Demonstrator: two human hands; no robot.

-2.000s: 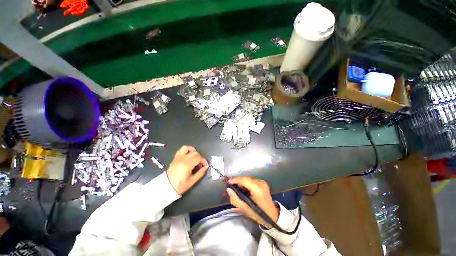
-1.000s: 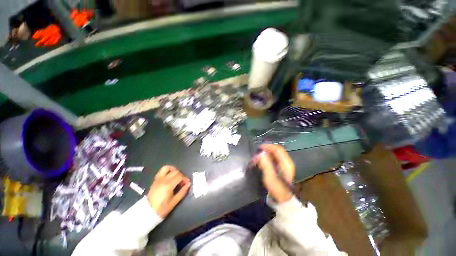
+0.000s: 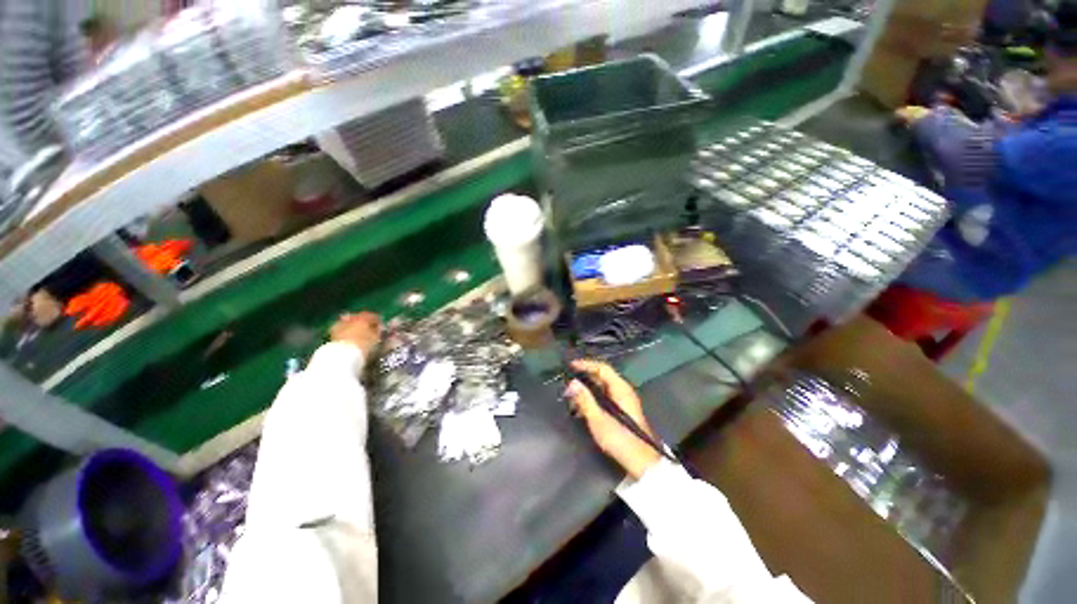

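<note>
My left hand [image 3: 357, 332] is stretched out to the back edge of the bench, beside the conveyor, at the left end of the module pile. It is small and blurred, and I cannot tell whether it holds anything. My right hand [image 3: 612, 415] holds the black soldering iron [image 3: 621, 418] above the bench, right of the pile. The pile of grey-silver modules [image 3: 450, 363] lies at the bench back, with brighter white-silver pieces at its front. The loose strip parts [image 3: 215, 514] show at lower left, partly hidden by my left sleeve.
A green conveyor [image 3: 274, 304] runs behind the bench [image 3: 472, 537]. A white cup [image 3: 516, 242], tape roll [image 3: 533, 314] and small carton [image 3: 626, 283] stand at the back. Blister trays [image 3: 827, 207] and an open cardboard box [image 3: 756, 490] are at right. A person in blue [image 3: 1033, 195] is far right.
The view has swung right and up. My left hand has gone from the bench front to the conveyor side. The flat piece earlier between my hands is out of sight. My right hand still holds the iron.
</note>
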